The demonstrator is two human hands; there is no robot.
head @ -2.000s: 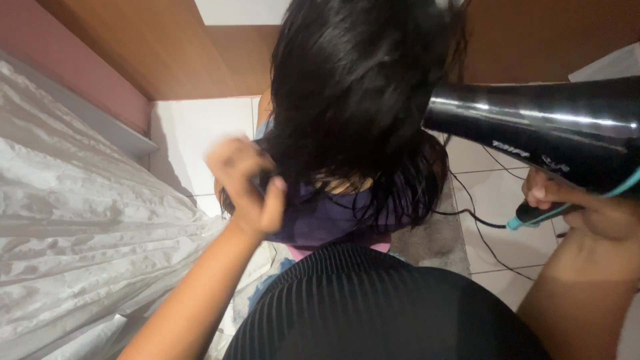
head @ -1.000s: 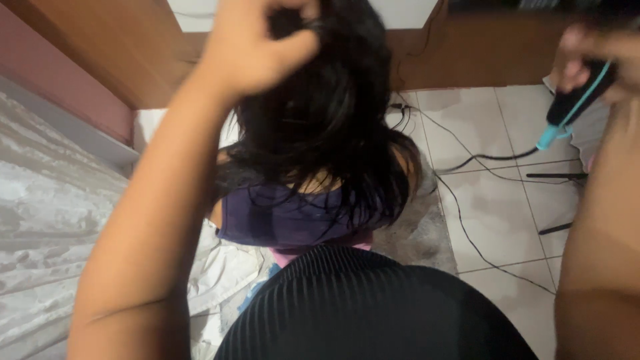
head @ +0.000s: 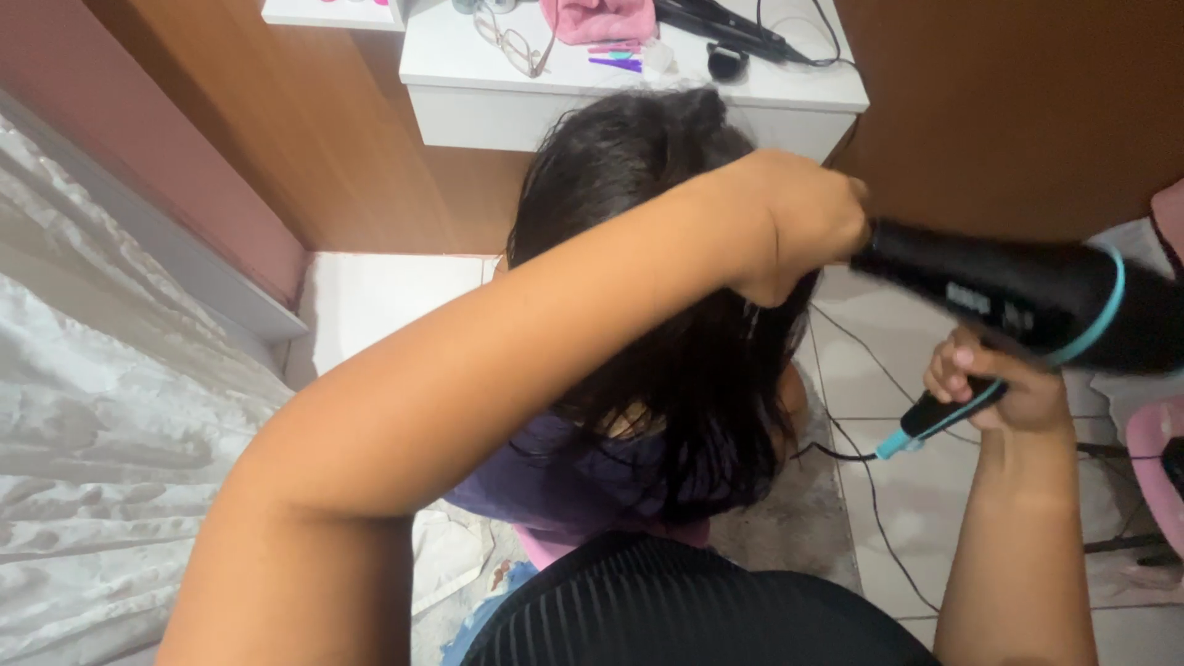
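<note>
A person with long, dark, damp-looking hair [head: 601, 176] and a purple top [head: 592, 472] is in front of me, seen from behind. My left arm reaches across the head, and my left hand [head: 805, 217] is at the right side of the hair, by the dryer's nozzle. Its fingers are turned away, so whether they hold hair cannot be told. My right hand [head: 1004, 379] grips the handle of a black hair dryer [head: 1036, 296] with a turquoise ring. The nozzle points left, towards my left hand and the hair.
On a white drawer table [head: 638, 111] lie glasses [head: 513, 42], a pink towel [head: 606, 18], hair clips [head: 615, 57] and a black styling iron [head: 731, 28]. Cords [head: 874, 499] trail over the floor tiles. A white curtain [head: 102, 416] hangs left; a pink object [head: 1152, 462] stands right.
My left hand has moved from the top of the head to its right side. The hair dryer, mostly out of view a second ago, is again beside the hair. The view has shifted, showing the table.
</note>
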